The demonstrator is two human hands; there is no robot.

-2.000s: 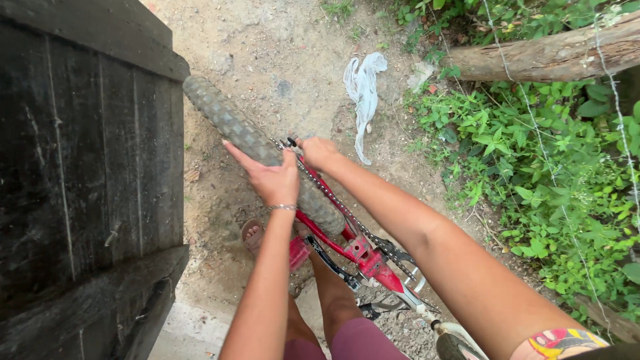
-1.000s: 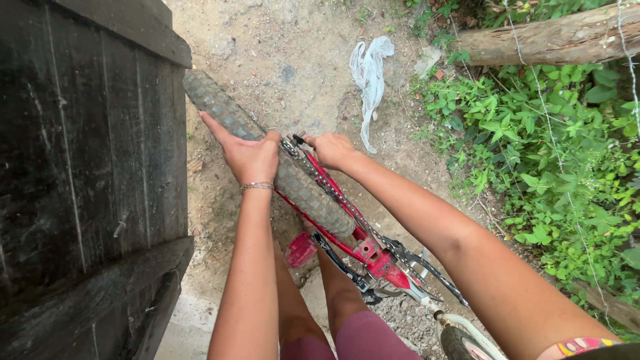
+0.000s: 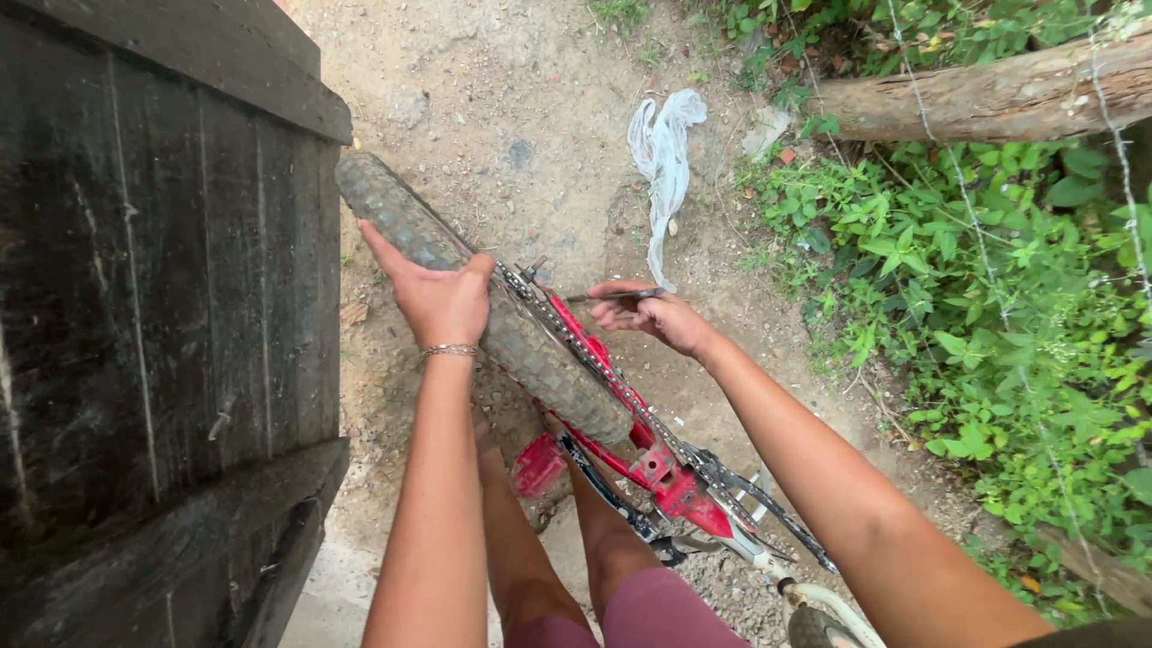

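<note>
A bicycle with a red and white frame runs diagonally below me, its knobby, muddy tire towards the upper left. My left hand grips that tire, thumb near the chain side and a finger stretched along the far side. My right hand is just right of the frame and holds a thin dark metal tool, perhaps a wrench, its tip near the red frame tube. The chain lies along the wheel's right side. A threaded axle end sticks out by the chain. A red pedal shows near my legs.
A dark wooden plank door stands close on the left. Crumpled white plastic lies on the dirt ground. To the right are green plants, barbed wire and a wooden log.
My right hand has moved away from the axle area, to the right, and the dark tool now shows in it. My left hand has stayed on the tire.
</note>
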